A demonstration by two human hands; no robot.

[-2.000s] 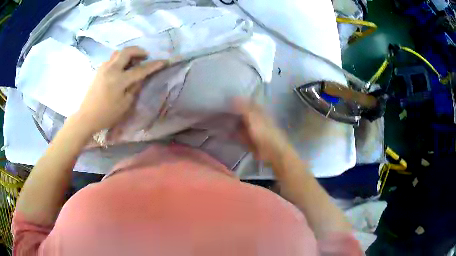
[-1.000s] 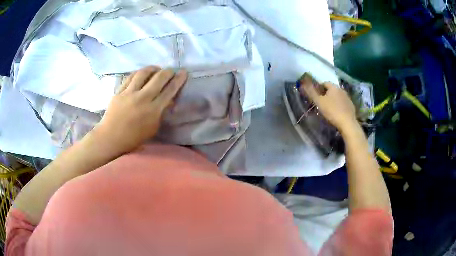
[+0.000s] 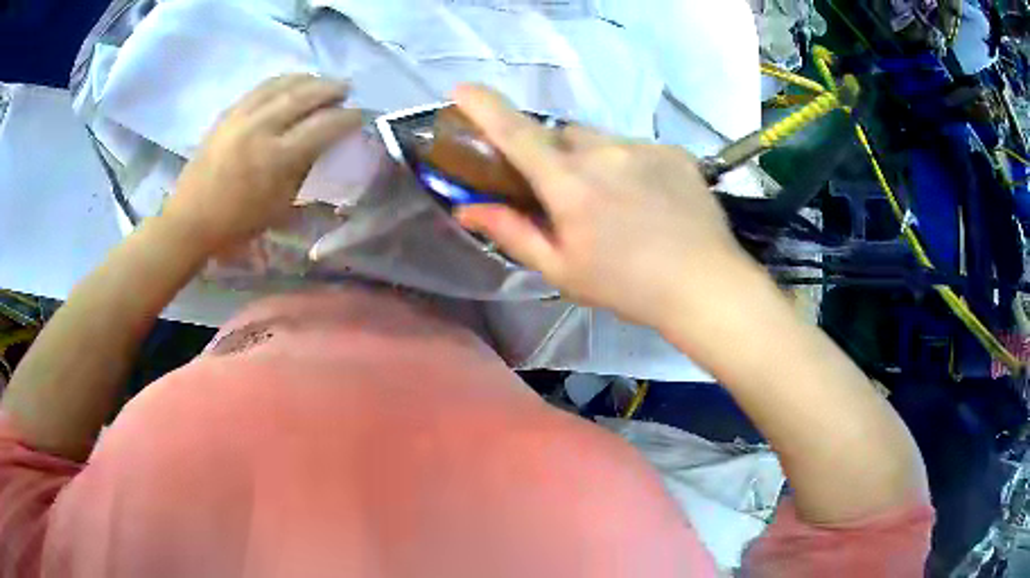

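A pale grey-beige garment with whiter lining cloth lies bunched in front of me, close to my body. My right hand is closed around the brown handle of the steam iron. The iron's pointed tip faces left and its plate is over the garment; whether it presses on the cloth is hard to tell. My left hand lies on the garment left of the iron's tip, fingers bent and slightly blurred. I cannot tell whether it pinches cloth.
The white table cover shows at the left and at the front edge. A yellow hose and dark cords run right from the iron. Pale cloth pieces lie below the table's right end. Yellow bars and dark equipment stand at the right.
My right hand took hold of the iron at the table's right and has carried it left over the garment. My left hand has shifted left and away from my body.
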